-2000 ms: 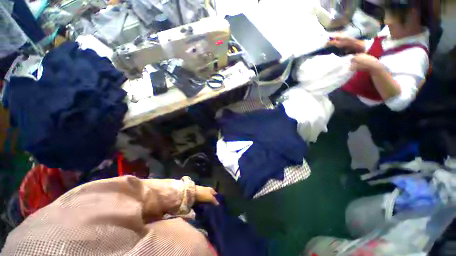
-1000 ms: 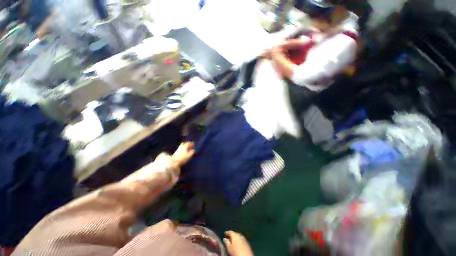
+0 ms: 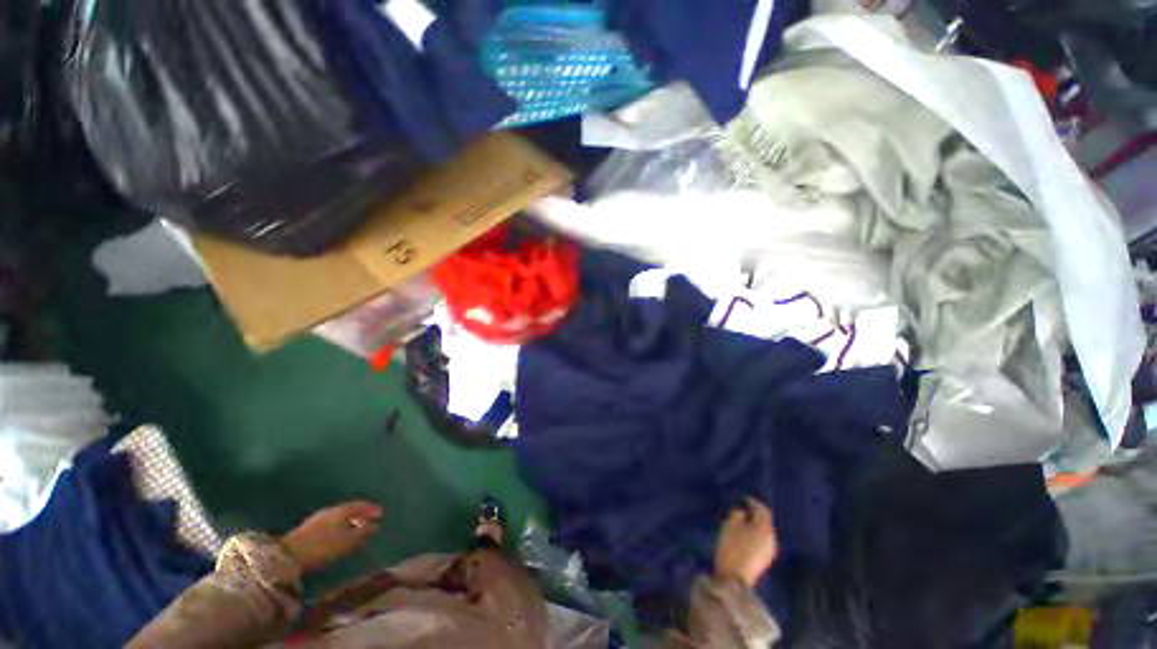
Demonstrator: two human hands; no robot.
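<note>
A large heap of navy garment pieces (image 3: 660, 406) lies at the centre and right, with white pieces with dark red stripes (image 3: 812, 332) at its back edge. My right hand (image 3: 746, 543) is on the heap's front part with its fingers curled; whether it grips cloth is unclear. My left hand (image 3: 333, 533) is over the green floor at lower left, with no cloth seen in it. More navy cloth (image 3: 83, 558) lies on the patterned stool top (image 3: 165, 482) at the far left, beside my left sleeve.
A black plastic bag (image 3: 241, 114) sits on a cardboard sheet (image 3: 381, 247) at upper left. A red bundle (image 3: 508, 285) lies beside the cardboard. Behind are a teal basket (image 3: 565, 64) and grey-green cloth (image 3: 977, 254). Green floor (image 3: 241, 393) shows between stool and heap.
The view has swung right, away from the machine and co-worker to the floor heap. My left hand has come off the navy cloth on the stool. My right hand is now on the heap.
</note>
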